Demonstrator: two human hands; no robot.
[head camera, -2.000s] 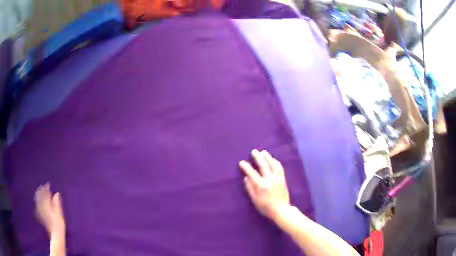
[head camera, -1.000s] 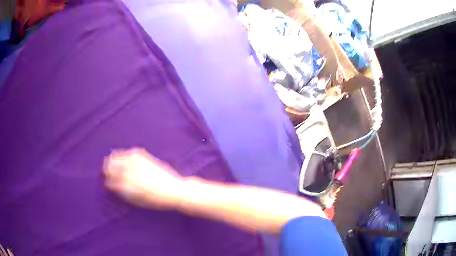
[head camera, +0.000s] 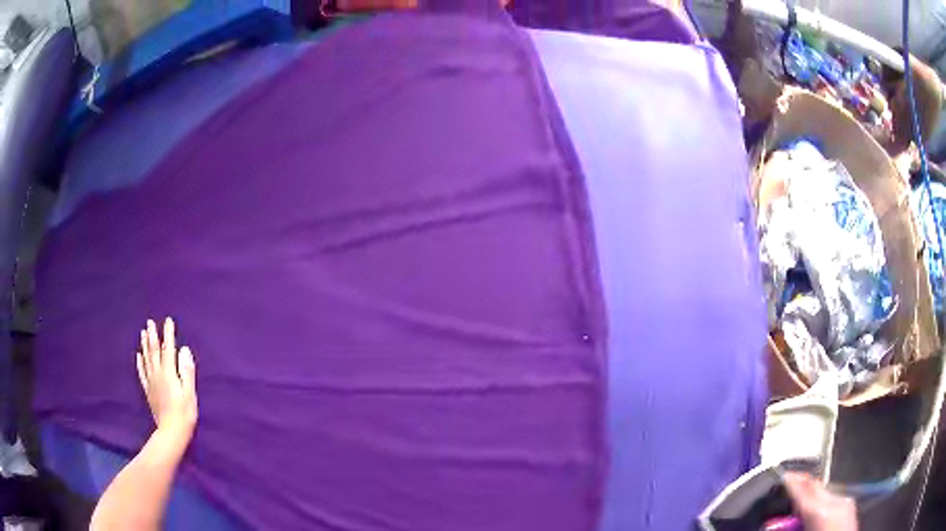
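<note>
A dark purple garment (head camera: 394, 270) lies spread over the blue-violet ironing table cover (head camera: 674, 259), with several creases running across it toward its wide hem at the right. My left hand (head camera: 166, 379) lies on the garment's left part, palm down, fingers apart, holding nothing. My right hand (head camera: 822, 506) is at the bottom right edge, blurred and partly cut off, at the magenta handle of the steam iron (head camera: 749, 500). Whether its fingers are closed round the handle is unclear. The iron is also cut off by the bottom edge.
A cardboard box (head camera: 902, 223) with clear and blue plastic wrap (head camera: 825, 254) stands right of the table. A pale iron rest (head camera: 797, 430) is at the table's right edge. A long blue object (head camera: 192, 52) lies at the far left edge. A long rounded greyish-purple form (head camera: 29, 145) is at the left.
The right hand has moved from the garment to the iron at the lower right. The left hand is back in view, flat on the cloth. The garment now shows more creases, and its lower left edge shows.
</note>
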